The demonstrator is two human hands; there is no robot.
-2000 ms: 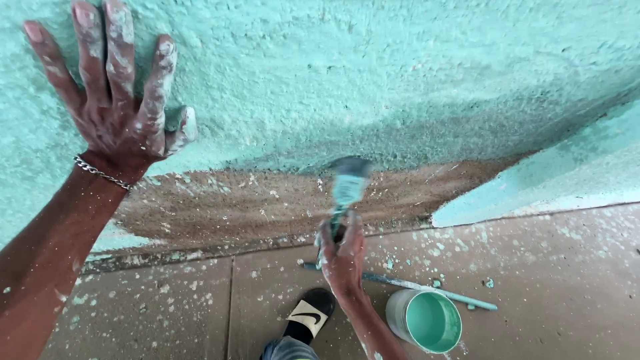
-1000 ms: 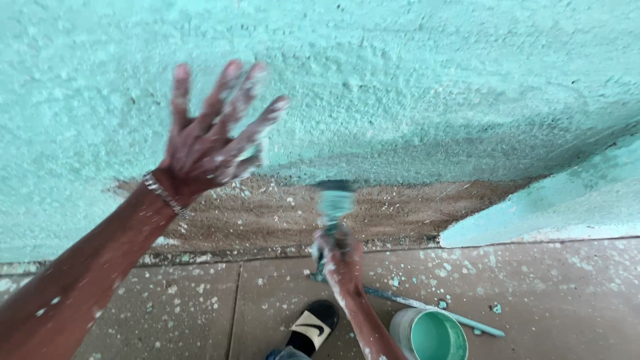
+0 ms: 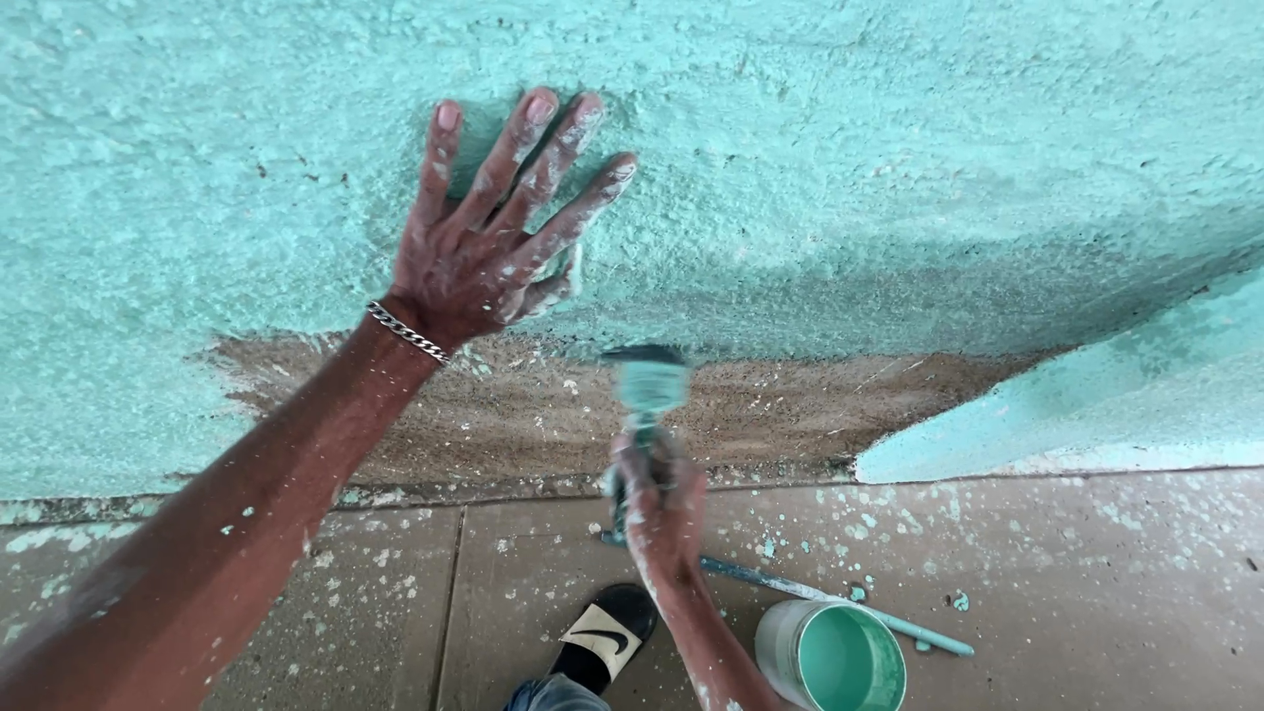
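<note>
My left hand [image 3: 479, 232], spotted with paint and wearing a chain bracelet [image 3: 407, 333], rests with fingers spread on the turquoise rough wall [image 3: 790, 148]. In my right hand [image 3: 664, 499] is the handle of a paintbrush [image 3: 650, 383], blurred by motion. Its dark bristles meet the wall along the lower edge of the turquoise paint, just above a bare brown strip [image 3: 790, 410]. To the right of my right forearm stands a can of green paint [image 3: 849, 657], its inside coated with paint.
A paint-smeared stick [image 3: 918, 632] lies on the tiled floor [image 3: 346, 592] behind the can. Paint drops dot the floor. A turquoise wall section [image 3: 1066, 395] juts out at the right. My foot in a Nike slide sandal [image 3: 607, 632] is at the bottom middle.
My left hand has moved rightward along the wall, from the far upper left to nearer the brush. The brush remains in my right hand at the paint's lower edge.
</note>
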